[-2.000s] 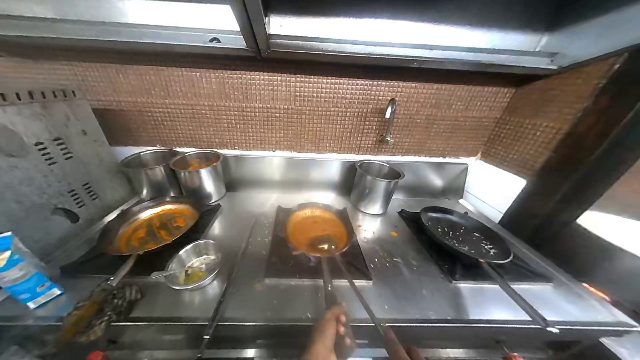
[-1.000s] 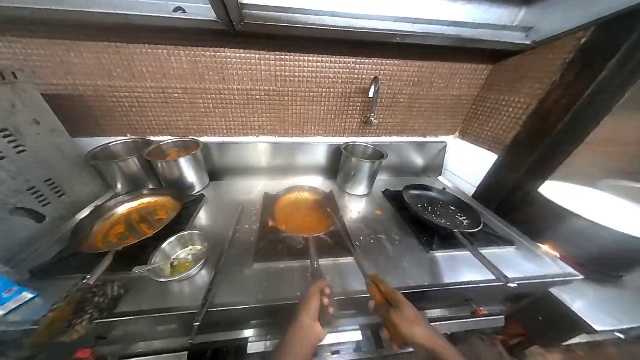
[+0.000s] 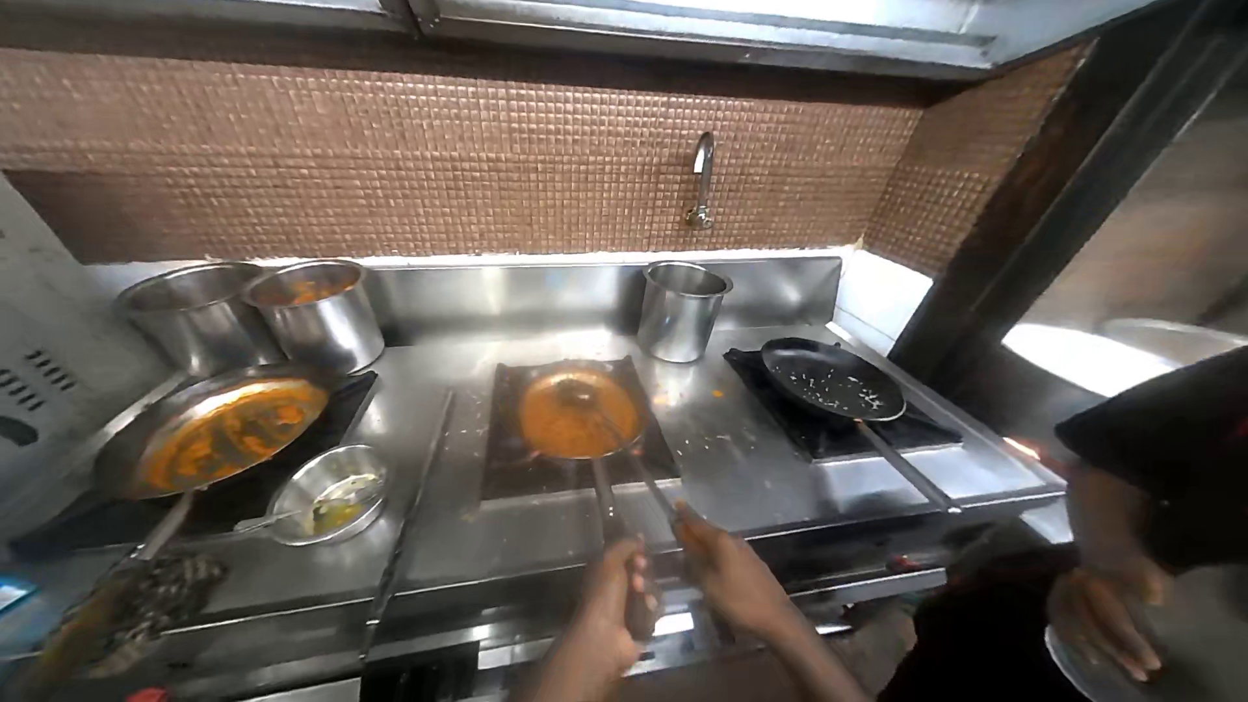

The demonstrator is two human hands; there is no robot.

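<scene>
My left hand (image 3: 614, 604) grips the handle of a frying pan (image 3: 579, 450), which rests on the middle burner and holds orange sauce (image 3: 556, 419). Just to its right, my right hand (image 3: 731, 575) is closed around the handle of a long metal ladle (image 3: 651, 485). The ladle's bowl dips into the sauce near the pan's far side and is partly covered by it.
At left are a pan of orange sauce (image 3: 210, 429), a steel bowl (image 3: 292, 497) and two steel pots (image 3: 327, 327). A third pot (image 3: 678, 317) stands behind. A black pan (image 3: 829, 380) sits right. Another person (image 3: 1150, 487) stands at the right edge.
The ladle's bowl has moved to the pan's far side; two seconds ago it was at the near side. Another person has come into view at the right.
</scene>
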